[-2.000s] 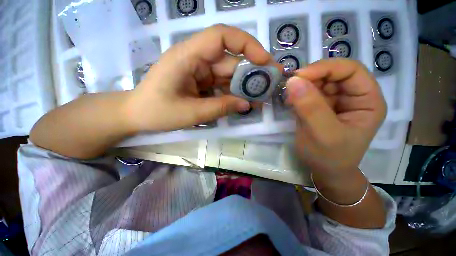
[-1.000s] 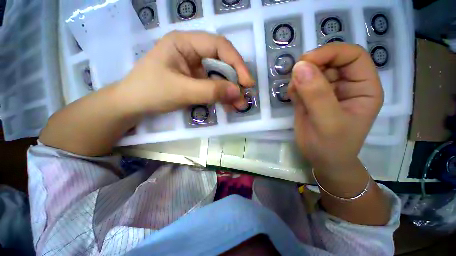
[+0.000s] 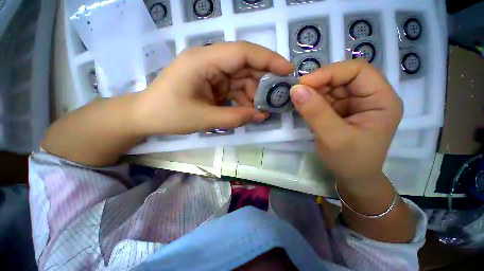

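Note:
My left hand [image 3: 186,90] holds a speaker unit [image 3: 277,95] between thumb and fingers, above the parts tray [image 3: 329,136]. The unit has a black ring around a grey centre with small holes, in a clear-grey rounded body, its face towards me. My right hand [image 3: 355,106] is at the unit's right edge with thumb and index fingertip pinched together. Whether a tiny piece is between those fingertips cannot be seen. Similar units lie in the tray pockets, some partly hidden by my hands.
A translucent sticker sheet [image 3: 114,42] with small dark dots lies over the tray's upper left. A spare tray [image 3: 21,79] is at far left. Brown cardboard [image 3: 467,100] and a round blue item [image 3: 477,180] are at right. A pale board [image 3: 247,161] lies under the tray's near edge.
A second ago the unit was tilted and lower in my left hand, away from my right fingers. Now it faces me, and my right fingertips have moved left to its edge.

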